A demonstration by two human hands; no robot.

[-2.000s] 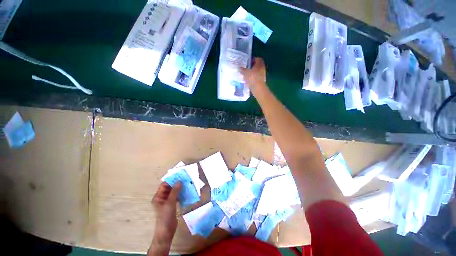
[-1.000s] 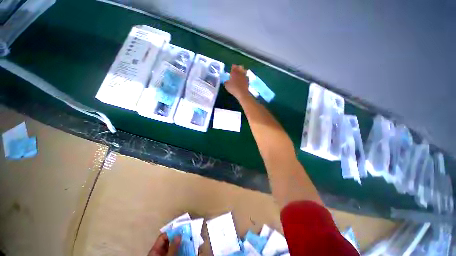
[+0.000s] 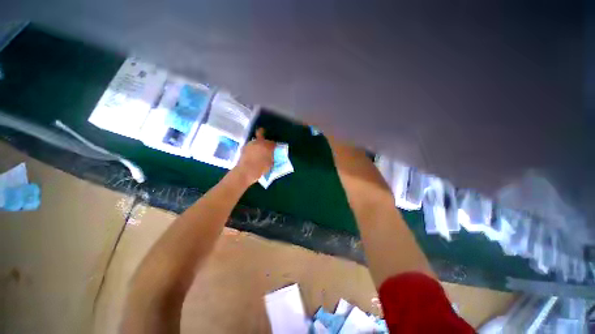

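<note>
My left hand is over the green belt, holding a white and light blue leaflet at its right side. The index finger points up. My right hand is almost wholly hidden behind the blurred overhead panel; only its wrist end and forearm show. A scrap of light blue shows beside it. To the left, a clear tray with a leaflet in it lies beside another tray with a leaflet and a white printed carton. Their upper ends are partly hidden.
A grey panel covers the upper view. Several trays stand in a row on the belt at right. A white cord lies at the left belt edge. Leaflets lie on the brown bench, with more at far left.
My left hand has moved from the leaflet pile up over the belt, near the trays. My right hand has gone behind the panel, which now covers much more of the view.
</note>
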